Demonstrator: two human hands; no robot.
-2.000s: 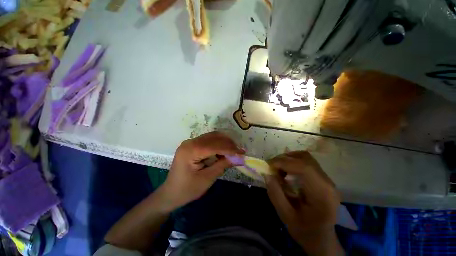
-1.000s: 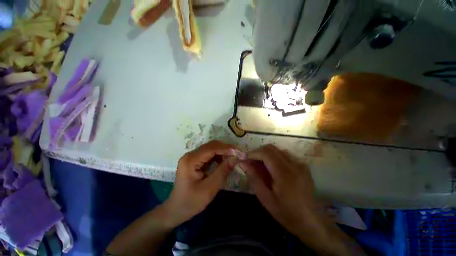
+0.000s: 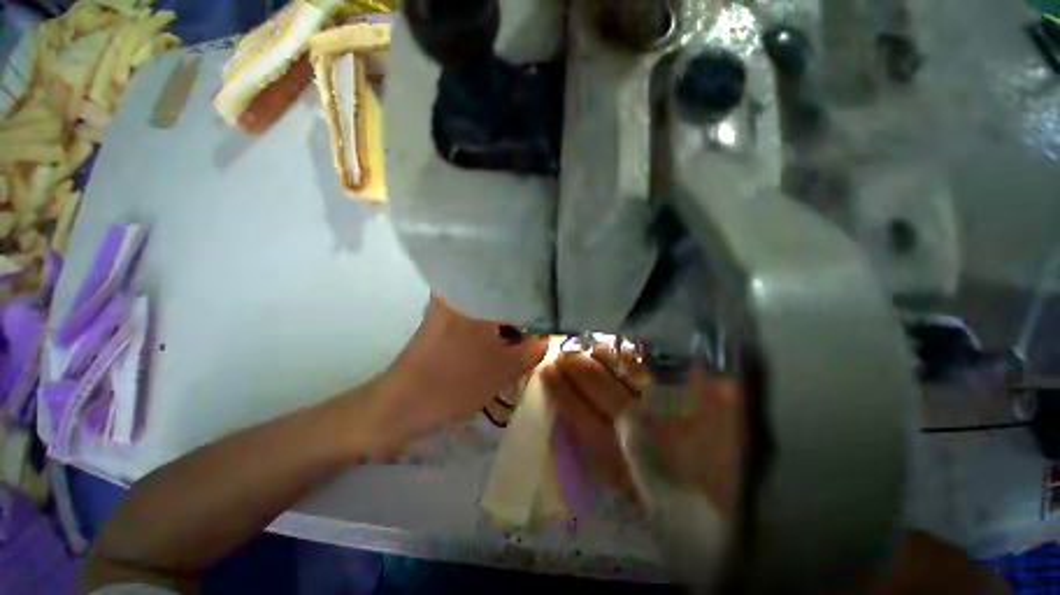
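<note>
A yellow strip (image 3: pixel 523 459) and a purple strip (image 3: pixel 570 465) hang together toward the table's front edge, their far ends at the lit needle area (image 3: pixel 593 345). My left hand (image 3: pixel 465 360) is at the left of the needle area, fingertips at the strips' far end. My right hand (image 3: pixel 604 407) holds the strips from the right, partly hidden behind the sewing machine head (image 3: pixel 814 279). The presser foot and needle are mostly hidden by the machine head and glare.
Purple strips (image 3: pixel 99 337) lie on the table's left. Orange-tan sewn pieces (image 3: pixel 273 70) lie at the far side, beside the machine head. A yellow strip pile (image 3: pixel 58 105) and a purple strip pile (image 3: pixel 23 349) are beyond the table's left edge.
Both hands have moved from the table's front edge up to the needle with the strips. The view has moved closer, so the machine head now covers much of the right side.
</note>
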